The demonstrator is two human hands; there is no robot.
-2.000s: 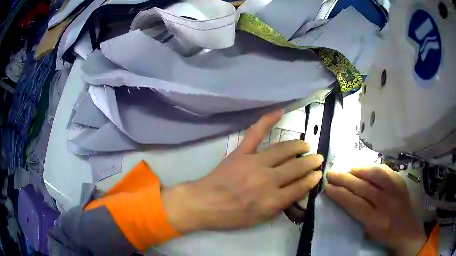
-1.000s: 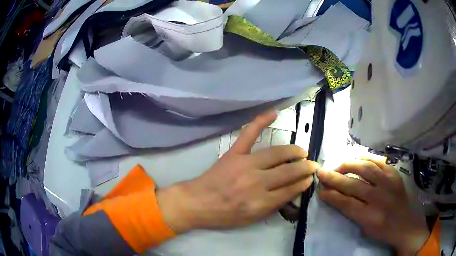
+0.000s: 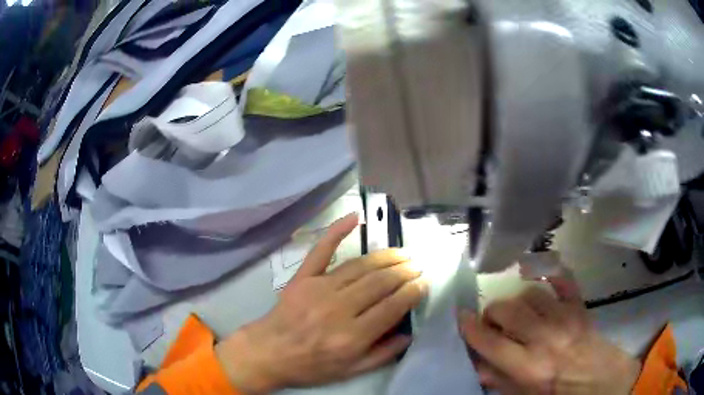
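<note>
A light grey fabric strip [image 3: 440,351] runs from under the machine head [image 3: 417,100] towards me, bright in the lamp light. Black tape [image 3: 396,231] runs lengthwise at its left side. My left hand [image 3: 324,320] lies flat with its fingertips on the tape and the strip's left part, in front of the needle area. My right hand [image 3: 548,339] is curled at the strip's right edge, with thumb and fingers on the cloth. The machine head hides the needle and presser foot.
Grey cut pieces [image 3: 224,181] are heaped left of the head, with a white curled band [image 3: 204,119] and a yellow-green strip [image 3: 282,104] on them. Dark-edged strips [image 3: 147,77] lie behind. A white piece [image 3: 644,197] and dark handles [image 3: 675,239] are right of the head.
The view has shifted and tilted, so the machine head now covers the upper middle. The right hand's fingers have spread more, and the strip's right edge is now lifted beside its thumb.
</note>
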